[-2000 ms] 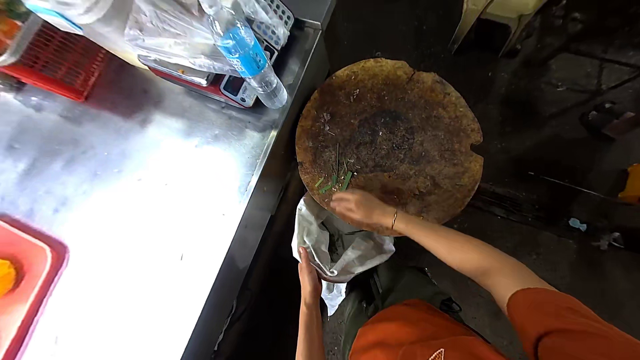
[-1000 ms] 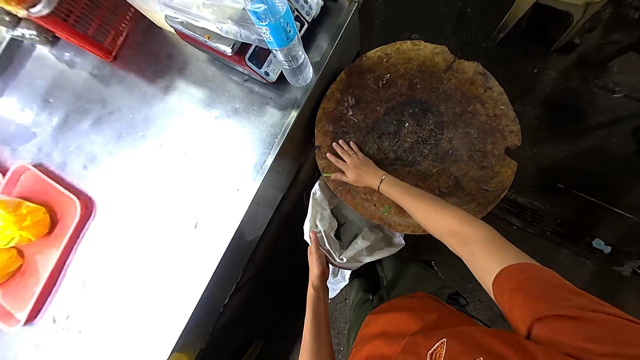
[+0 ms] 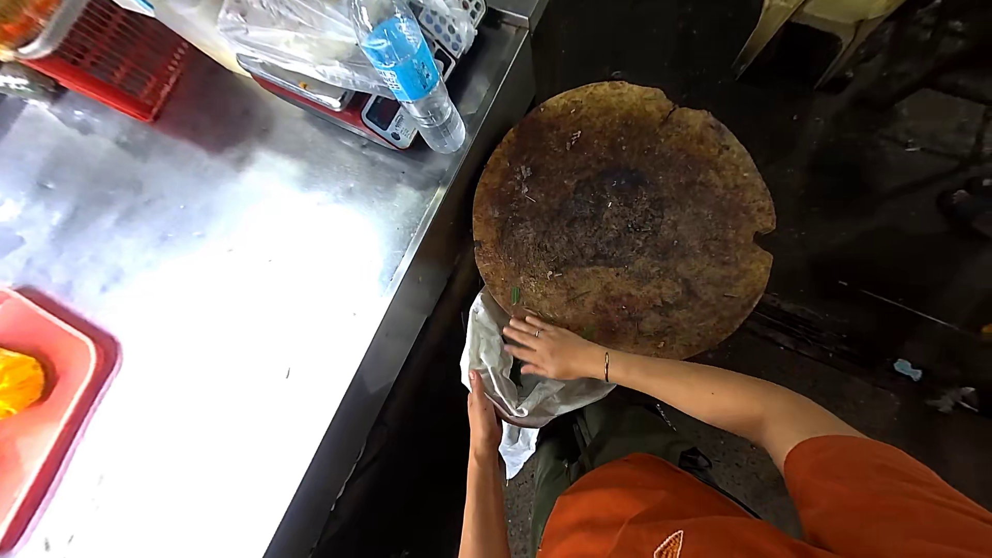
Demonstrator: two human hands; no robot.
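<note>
A large round wooden chopping block (image 3: 620,201) with a notched edge stands right of the counter, with small green and pale scraps on it. Below its near edge a white plastic bag (image 3: 484,337) gapes. My left hand (image 3: 483,415) grips the left side of the bag, its fingers mostly hidden. My right hand (image 3: 549,349) is over the bag's mouth at the block's near edge, palm down, fingers spread and holding nothing. A small green leaf piece (image 3: 515,294) lies on the block just above the fingers.
The steel counter (image 3: 310,225) runs along the left. On it are a digital scale (image 3: 387,120), a plastic water bottle (image 3: 415,74), a red basket (image 3: 116,54) and a pink tray (image 3: 46,341) with a yellow bundle (image 3: 19,384). A plastic chair (image 3: 833,27) stands at the upper right.
My right hand has moved from the block's surface to its near edge, over the bag. Green scraps that lay by the hand earlier are mostly gone from there. My left hand stays at the bag.
</note>
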